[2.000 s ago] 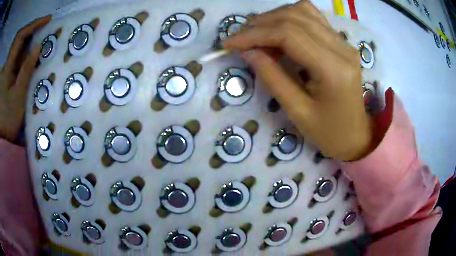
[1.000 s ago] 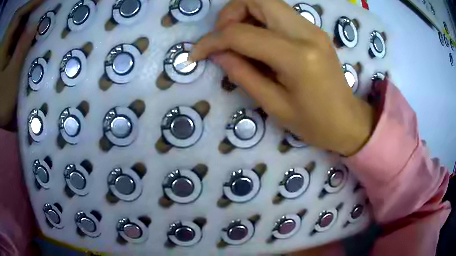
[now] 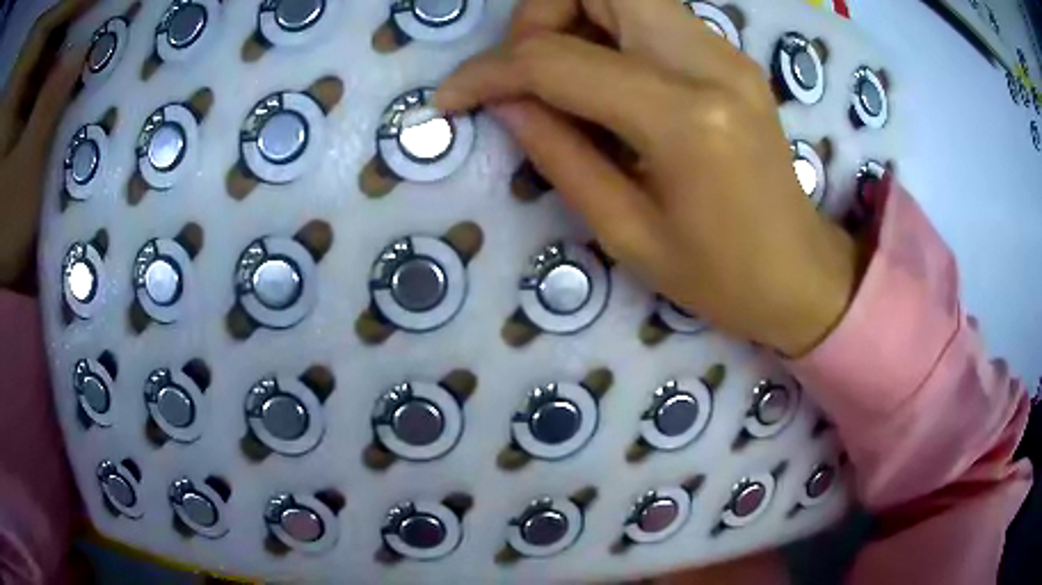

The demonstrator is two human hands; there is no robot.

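The white foam tray point(image 3: 343, 343) fills most of the view, with rows of round silver-centred parts in pockets with brown notches. My right hand point(image 3: 686, 171) is over the upper middle of the tray, thumb and fingertips pinched together at the upper right rim of one round part point(image 3: 425, 135). A small pale tip shows at the fingertips, seemingly the cotton swab point(image 3: 425, 112); its stick is hidden in the fingers. My left hand point(image 3: 34, 126) is at the tray's upper left edge, dark and partly cut off by the frame; its fingers lie along the edge.
The white table point(image 3: 960, 229) shows on the right beyond the tray. Red tape point(image 3: 842, 7) shows at the top. The edge of another tray or sheet with small dark marks is at the top right corner. Yellow tape point(image 3: 171, 566) runs below the tray at the lower left.
Over two seconds, my right hand has moved left and down from above the second row onto this part, and the tray's view has shifted slightly upward. The swab's longer visible length is now mostly hidden.
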